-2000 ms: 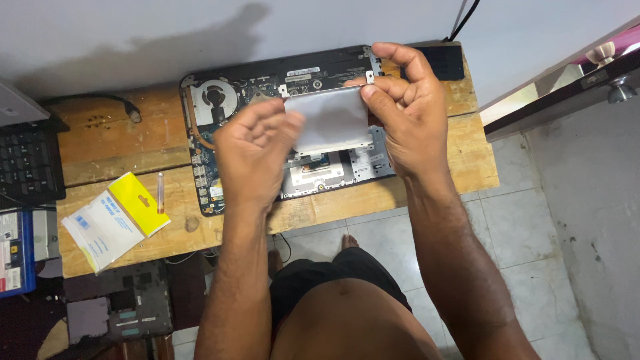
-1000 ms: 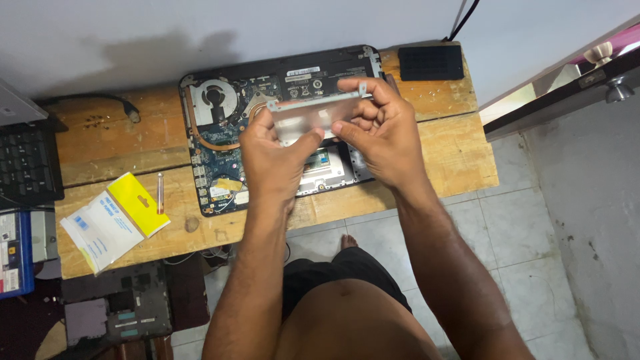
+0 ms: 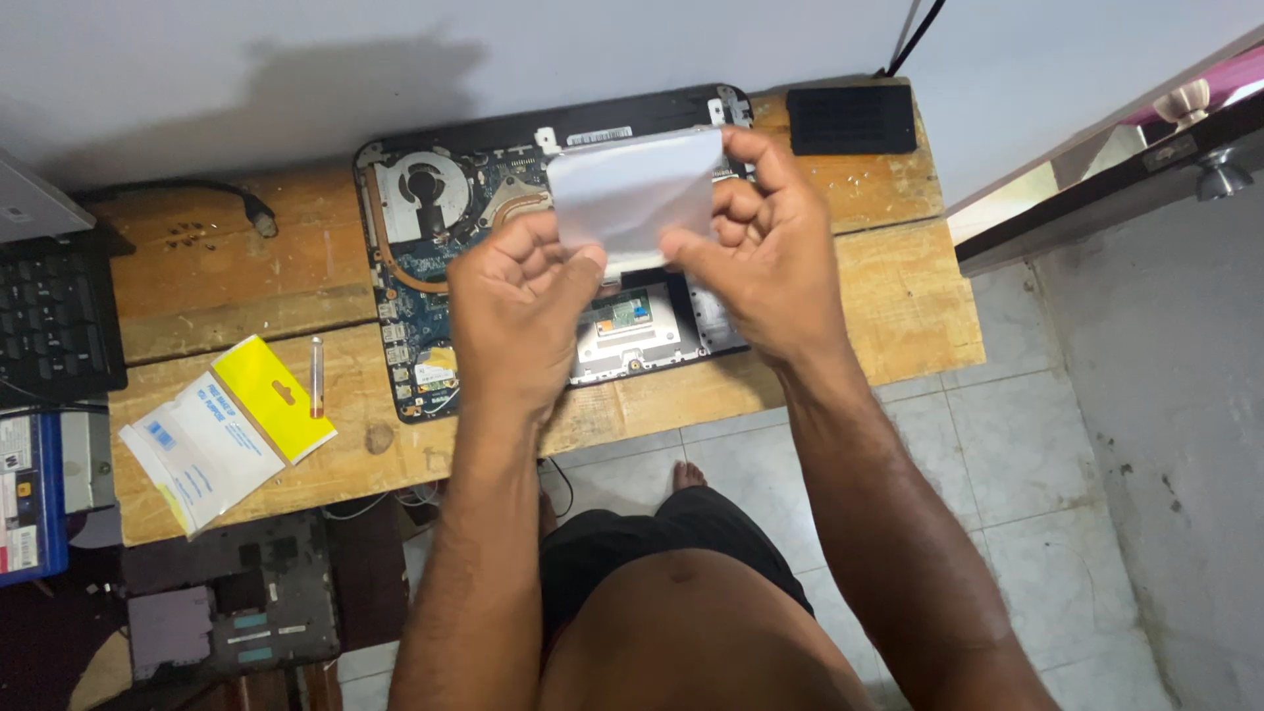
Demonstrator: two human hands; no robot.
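Both hands hold a flat silvery rectangular part with two metal mounting tabs, perhaps a drive in its bracket; its face is blurred. My left hand grips its lower left edge, thumb on the near side. My right hand has its thumb at the lower right and its index finger at the upper right corner. Beneath lies an opened laptop base, its circuit board, cooling fan and copper heat pipe exposed. The held part and my hands hide the middle of the laptop.
On the wooden table are a black flat cover, small screws, a cable connector, a yellow-and-white plastic packet and a slim clear tube. A black keyboard stands left. Another laptop part lies below.
One second ago the silvery part was tilted with its edge toward the view; now its broad face shows. My right index finger has shifted to its upper right corner.
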